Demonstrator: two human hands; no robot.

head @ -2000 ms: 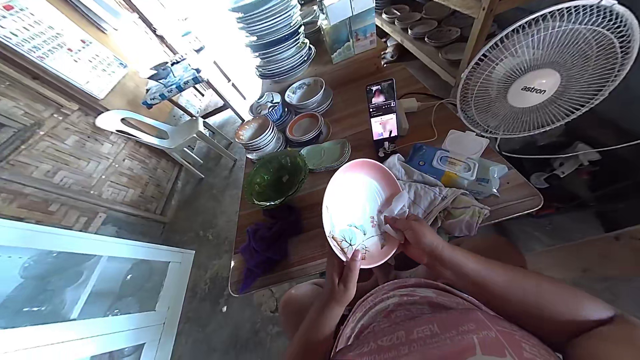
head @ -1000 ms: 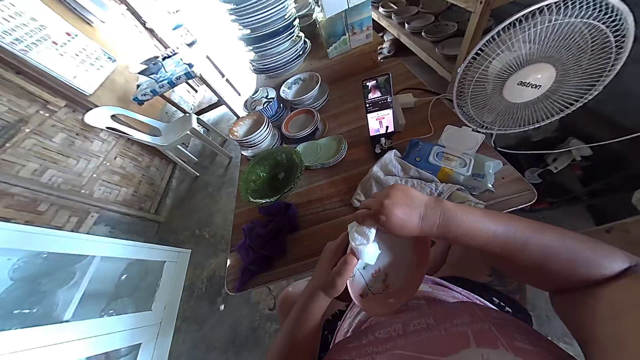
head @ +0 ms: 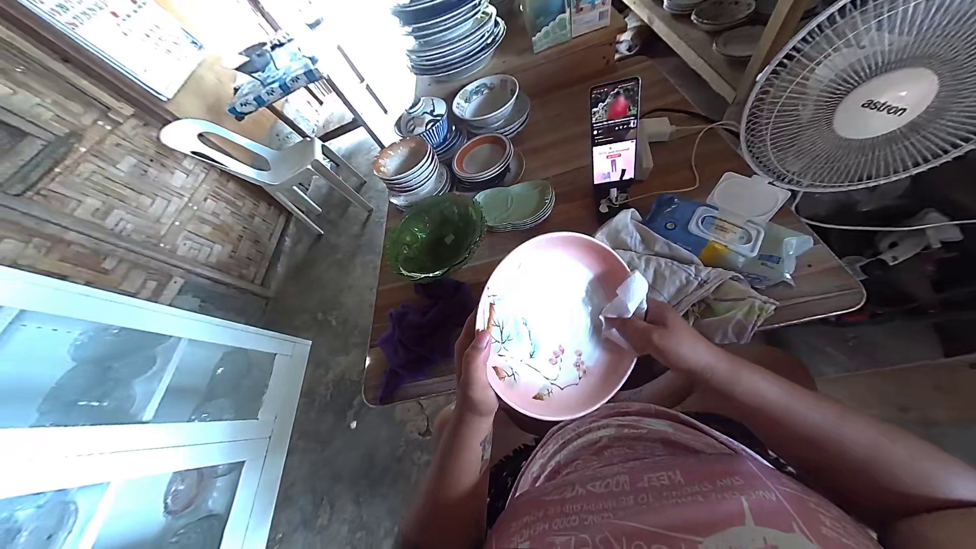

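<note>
A round pink-rimmed plate (head: 560, 328) with a painted branch and blossoms is tilted up above my lap, its face toward me. My left hand (head: 476, 370) grips its left edge, thumb on the rim. In my right hand (head: 659, 332) is a crumpled white wipe (head: 628, 299), pressed at the plate's right rim. Beyond the plate, a green glass bowl (head: 436, 235) and a stack of green leaf-shaped dishes (head: 515, 204) stand on the wooden table. A purple cloth (head: 427, 335) lies left of the plate, and a pale cloth (head: 671, 267) lies behind my right hand.
Stacked bowls (head: 485, 99) and a tall plate stack (head: 455, 38) stand at the table's back left. An upright phone (head: 614, 133), a wet-wipes pack (head: 717, 232) and an electric fan (head: 869, 91) are to the right. A white glass-fronted cabinet (head: 293, 381) stands at left.
The plate has turned from a steep tilt low at my lap to face me, higher up. My right hand with the wipe has moved from the plate's upper left part to its right rim.
</note>
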